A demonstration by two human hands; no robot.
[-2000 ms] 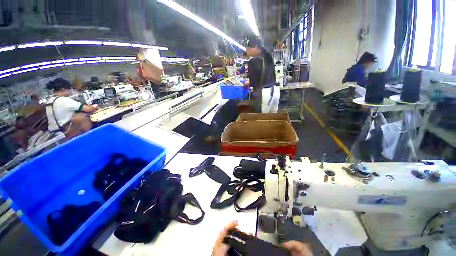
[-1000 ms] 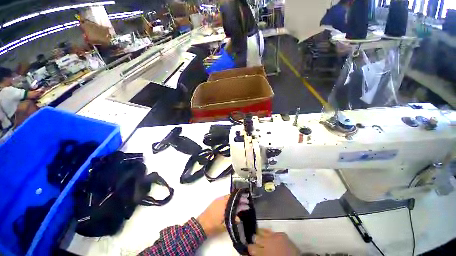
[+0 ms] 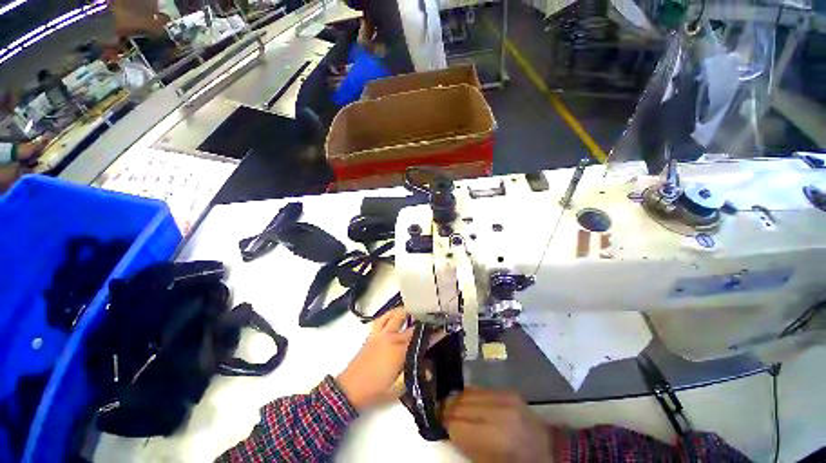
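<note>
A narrow black band loop (image 3: 418, 393) with a thin pale line stands upright at the needle area of the white sewing machine (image 3: 580, 262). My left hand (image 3: 379, 360) holds its left upper side, fingertips close to the machine head. My right hand (image 3: 494, 425) is slightly blurred and grips its lower right side. The presser foot and needle are hidden behind the machine head and the band. Loose black bands (image 3: 331, 289) lie behind and left of the head. A dark heap of black pieces (image 3: 163, 353) lies farther left.
A blue bin (image 3: 136, 226) with black pieces inside stands at the left. A slim dark tool (image 3: 664, 393) and a white pointed sheet (image 3: 589, 348) lie under the machine arm. Red-and-brown cartons (image 3: 412, 131) stand behind the table. A person (image 3: 389, 36), partly cut off, stands beyond them.
The view has tilted down and moved closer to the machine. Both hands have brought the black loop from in front of the machine up to the needle area.
</note>
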